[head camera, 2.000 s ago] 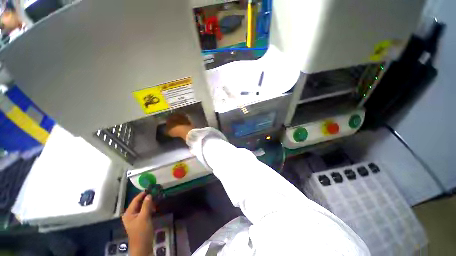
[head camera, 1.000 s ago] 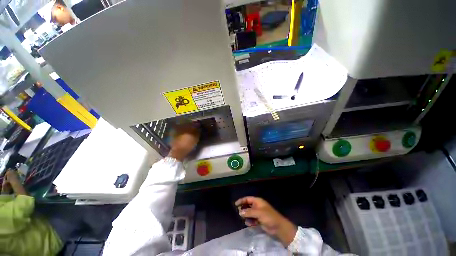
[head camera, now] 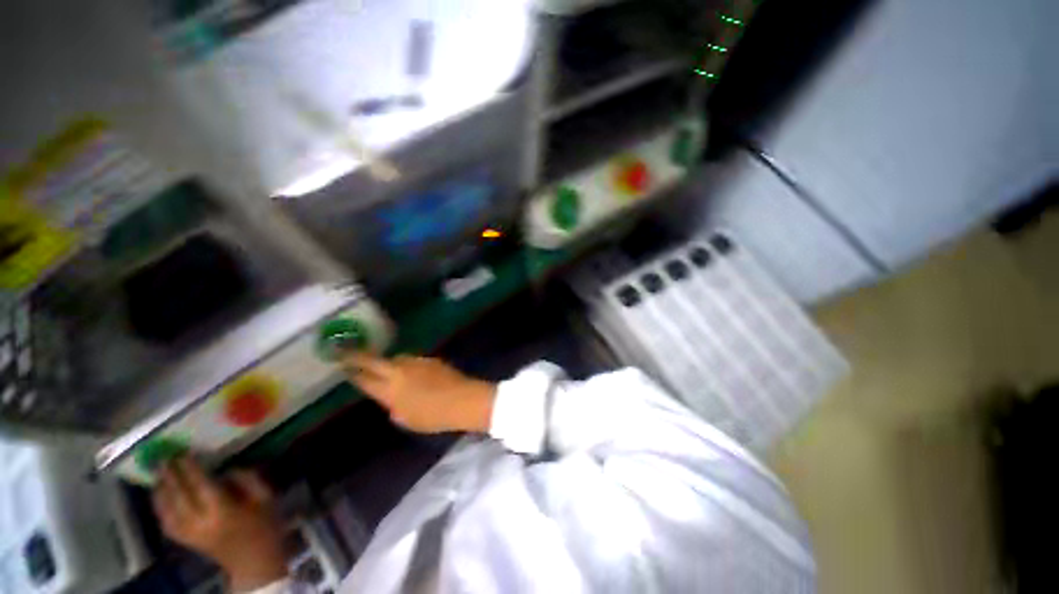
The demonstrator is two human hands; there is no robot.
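Observation:
The picture is blurred. My left hand [head camera: 221,522] is at the left green button [head camera: 163,453] on the left machine's front panel [head camera: 296,377], fingers slightly spread, with no part seen in it. My right hand [head camera: 424,389] reaches its fingertips to the right green button [head camera: 343,337]; its other fingers are curled, and whether they hold anything cannot be told. The black fixture [head camera: 186,284] shows inside the left machine's opening; whether a part sits in it is too blurred to tell.
A red stop knob [head camera: 250,400] lies between my hands. The control screen [head camera: 436,215] and white paper [head camera: 348,70] are behind. The right machine [head camera: 616,186] stands beyond. The right parts tray [head camera: 720,337] has several black parts along its far edge. A black part [head camera: 41,557] lies at lower left.
The view has swung right and down. My left hand has come out of the left machine's opening to its left button. My right hand has moved from above the lap to the right button.

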